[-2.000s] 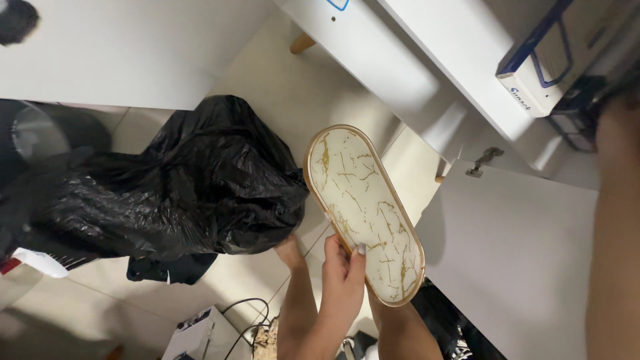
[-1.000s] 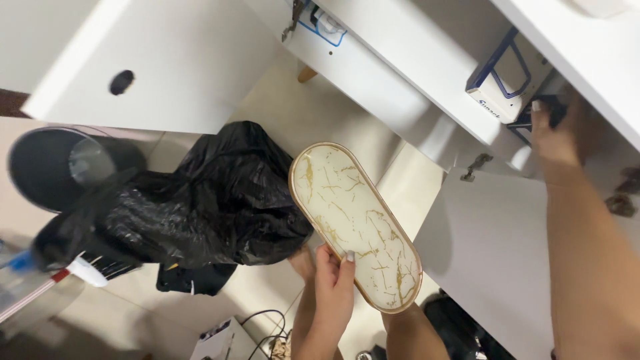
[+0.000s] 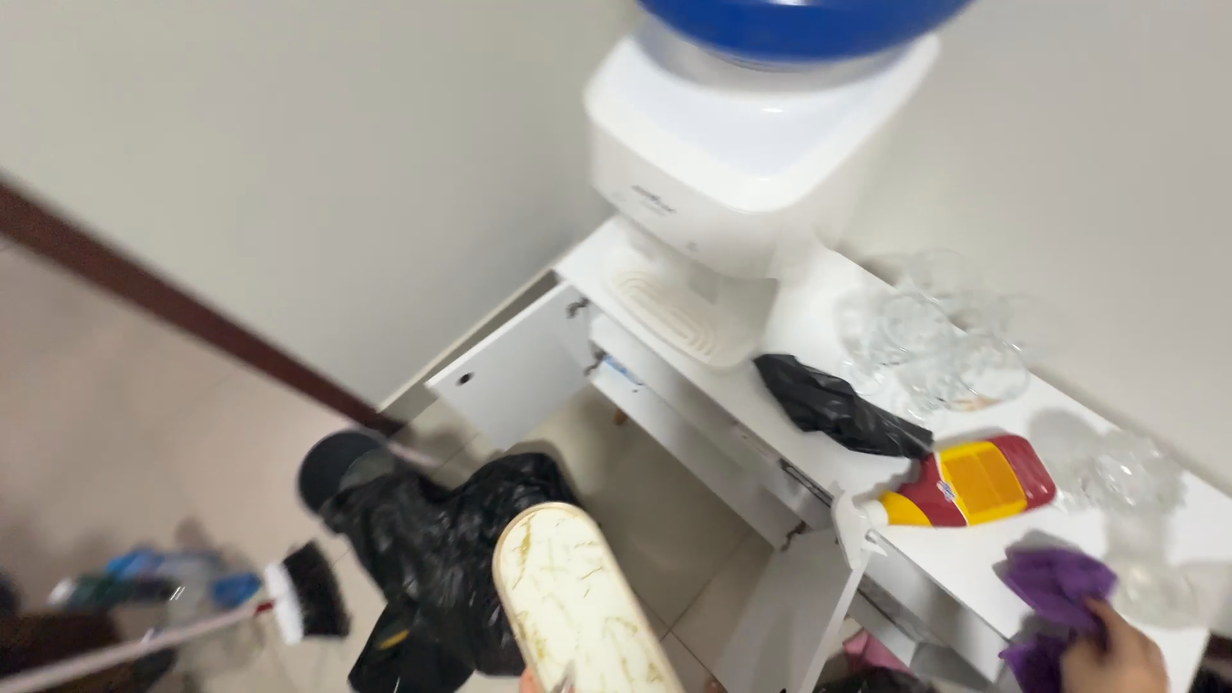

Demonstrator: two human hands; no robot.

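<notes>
At the bottom edge my left hand [image 3: 547, 681], mostly out of view, holds an oval tray [image 3: 587, 616] with a white and gold marbled face and a gold rim. My right hand [image 3: 1116, 654], blurred at the lower right, grasps a purple cloth [image 3: 1054, 587] at the cabinet top. Left of the cloth lies a red and yellow bottle [image 3: 996, 481] with a white spray head [image 3: 857, 525]. A folded black plastic bag [image 3: 837, 409] lies beyond the bottle. Clear glassware [image 3: 934, 337] stands near the wall.
A white water dispenser [image 3: 693, 192] with a blue jug [image 3: 808, 29] stands on the white cabinet [image 3: 789, 452], whose doors [image 3: 525, 366] hang open. On the floor are a black garbage bag [image 3: 452, 568], a dark bin [image 3: 342, 467], a brush [image 3: 313, 592] and plastic bottles [image 3: 154, 582].
The view has swung up to the cabinet top. My right hand, at the cabinet's inside a second ago, is now on the purple cloth. My left hand still holds the tray.
</notes>
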